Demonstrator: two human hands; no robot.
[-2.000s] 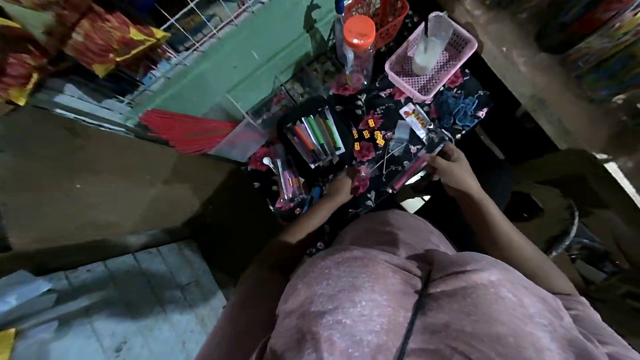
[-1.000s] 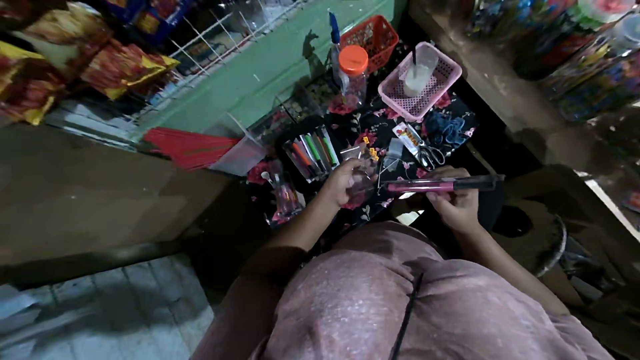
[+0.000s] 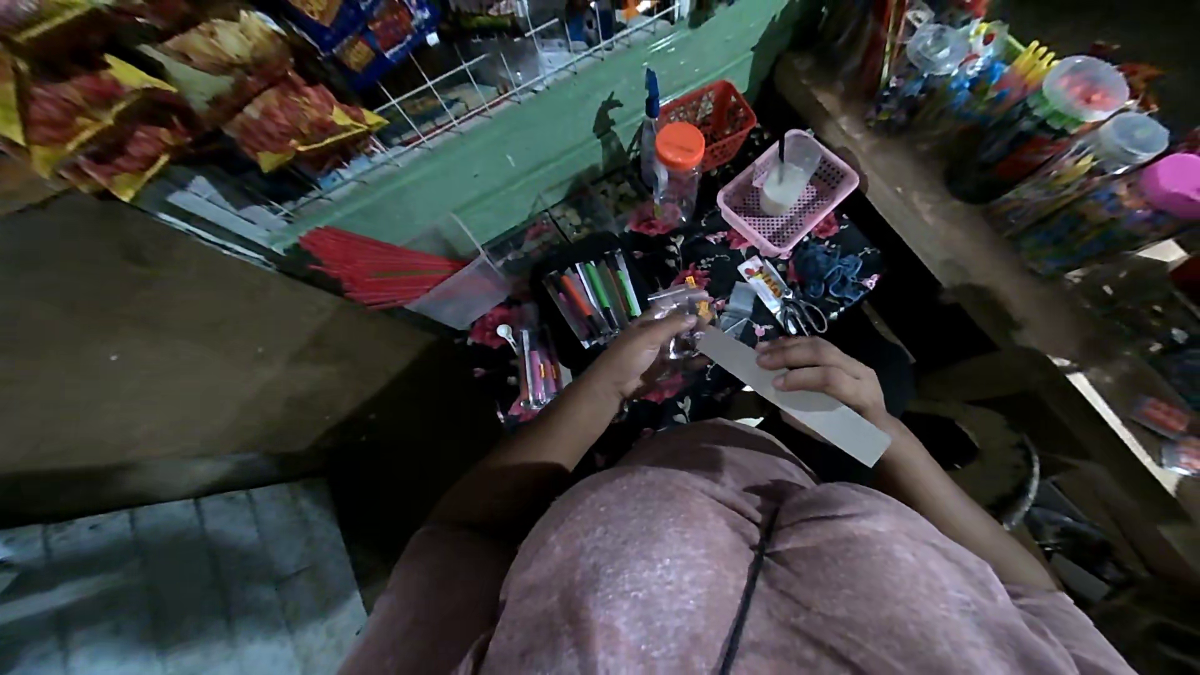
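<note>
My left hand holds a small clear plastic packet between thumb and fingers. My right hand holds a long pale card strip, whose upper left end lies close to the packet. Beyond the hands are scissors, a small printed packet and a clear plastic piece on the flowered black cloth. A black tray of pens is left of the packet. Nearer me at the left lies a clear pouch with pink pens.
A pink basket with a plastic cup, an orange-lidded jar and a red basket stand at the back. Red sticks lean from a clear container at left. Lidded jars line the right ledge; snack packs hang upper left.
A second ago my right hand held a long pink and dark thing; now a pale card strip shows there. Two seconds ago my left hand was lower, with no clear packet seen in it.
</note>
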